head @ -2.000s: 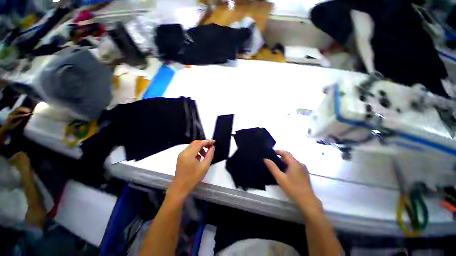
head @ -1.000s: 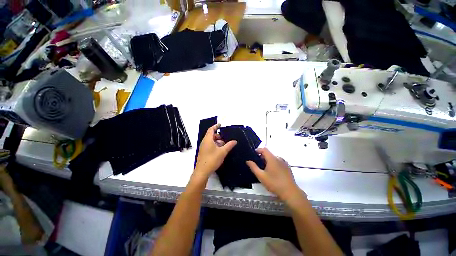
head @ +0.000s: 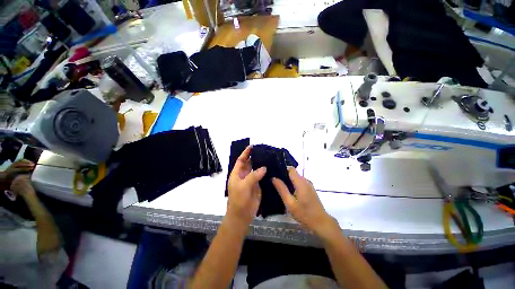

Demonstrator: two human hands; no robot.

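Note:
My left hand [head: 247, 183] and my right hand [head: 297, 195] hold a small black fabric panel [head: 271, 156] between them, over the front part of the table. A light line runs along the panel's upper part. The panel hides what lies under it, and more black pieces show around it. A narrow black strip [head: 238, 148] lies flat beside it, partly under my left hand. A fanned bundle of black panels [head: 169, 161] with pale edges lies to the left.
The white sewing machine [head: 406, 121] stands at right. Scissors with yellow and green handles [head: 462, 223] lie near the right front edge. A grey machine part [head: 76, 127] is at left. More black pieces [head: 217, 69] lie at the back. Another person's arm [head: 42, 217] shows at left.
Since the earlier frames, my left hand has moved from the narrow strip to the black panel. Both hands now hold the panel closer together. The view has also shifted.

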